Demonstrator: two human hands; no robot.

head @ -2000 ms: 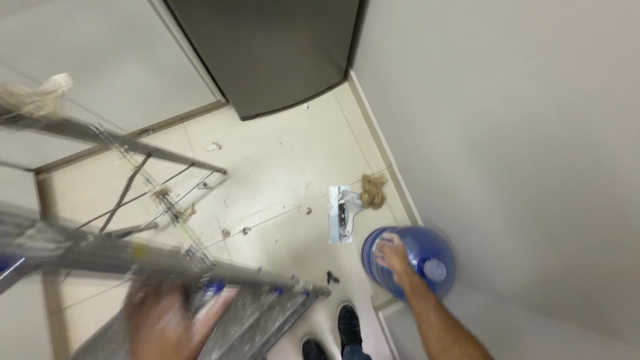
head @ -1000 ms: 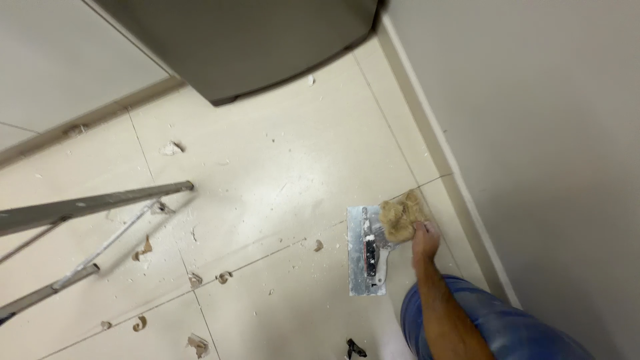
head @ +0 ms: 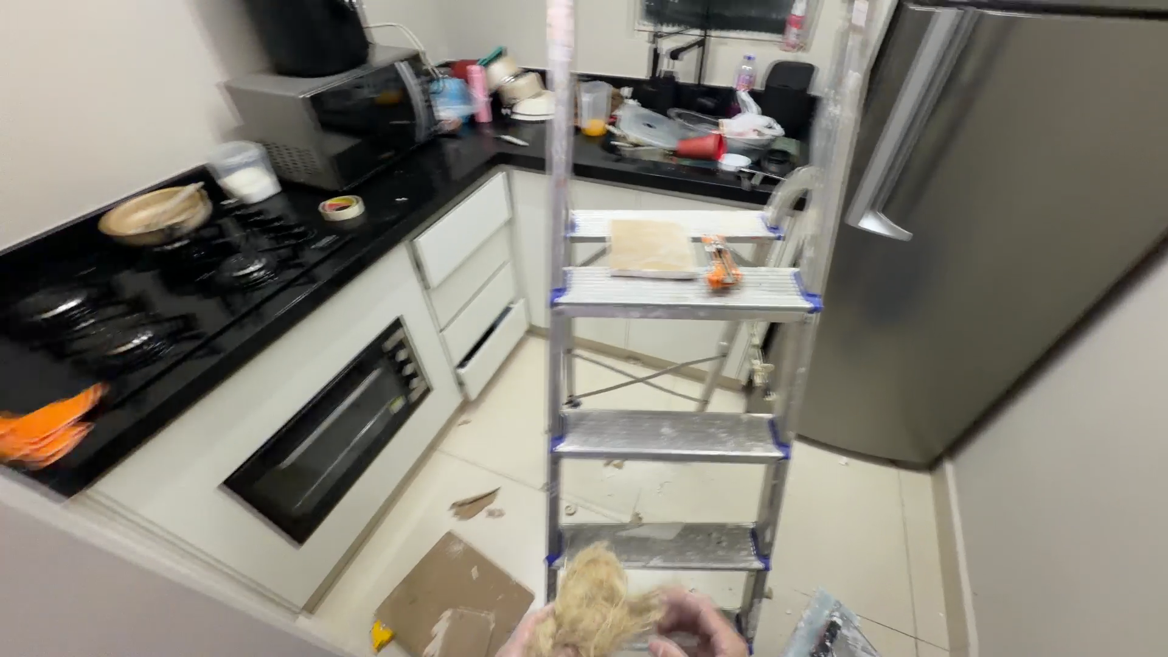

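A clump of tan, straw-like fiber [head: 593,602] is at the bottom middle of the head view, in front of the lower steps of an aluminum stepladder [head: 671,433]. My left hand [head: 525,636], mostly hidden behind the clump and cut by the frame edge, grips it. My right hand [head: 698,625] is at the clump's right side, fingers curled at its loose strands; whether it grips them is unclear. On an upper ladder step lie a flat beige block [head: 651,248] and an orange-handled tool [head: 721,265]. A wide metal trowel [head: 830,630] lies on the floor at lower right.
Left, a black counter carries a cooktop [head: 246,266], a bowl [head: 155,215], a tape roll [head: 341,208], orange gloves [head: 55,429] and a microwave [head: 338,114]. A refrigerator [head: 985,228] stands right. Cardboard [head: 456,598] and scraps lie on the floor. One drawer [head: 493,351] is ajar.
The fiber clump, on the floor beside the trowel two seconds ago and touched by my right hand one second ago, is now held up before the ladder. The view has swung up to the kitchen.
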